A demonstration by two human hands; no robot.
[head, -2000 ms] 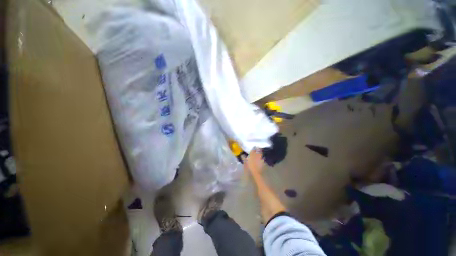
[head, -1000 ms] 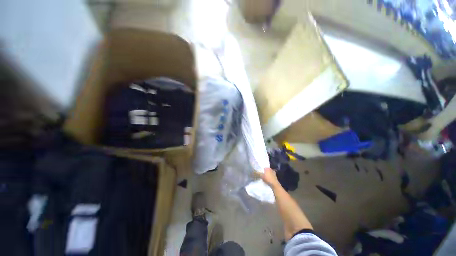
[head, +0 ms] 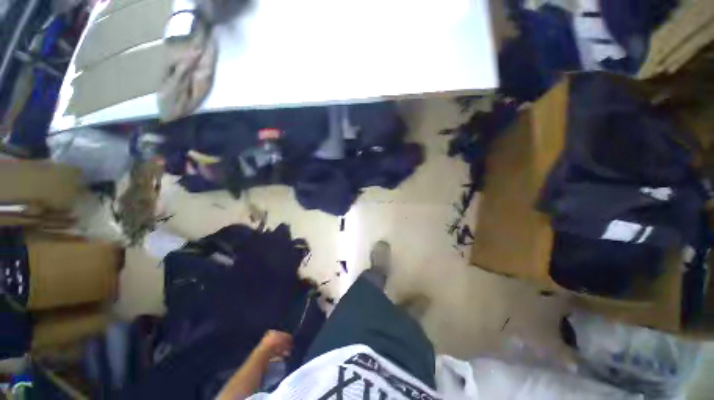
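My left hand (head: pixel 275 344) is bare and blurred, low in the picture to the left of my legs. Its fingers look curled, and whether anything is in them cannot be told. A large heap of dark cloth (head: pixel 231 301) lies on the floor beyond and to the left of it. A white surface with bold black lettering (head: pixel 344 381) shows at my waist; whether it is clothing or a sack cannot be told. My right hand is not in view.
A white table (head: pixel 352 55) stands ahead, with dark cloth (head: pixel 329 176) beneath its edge. An open carton (head: pixel 509 207) of dark bundles stands right. Clear plastic (head: pixel 626 351) lies lower right. Cartons (head: pixel 74 273) stand left. Scraps litter the floor.
The view has swung away from the long white material and printed plastic sack. My right hand, earlier gripping the white material, is out of view; my left hand has come in.
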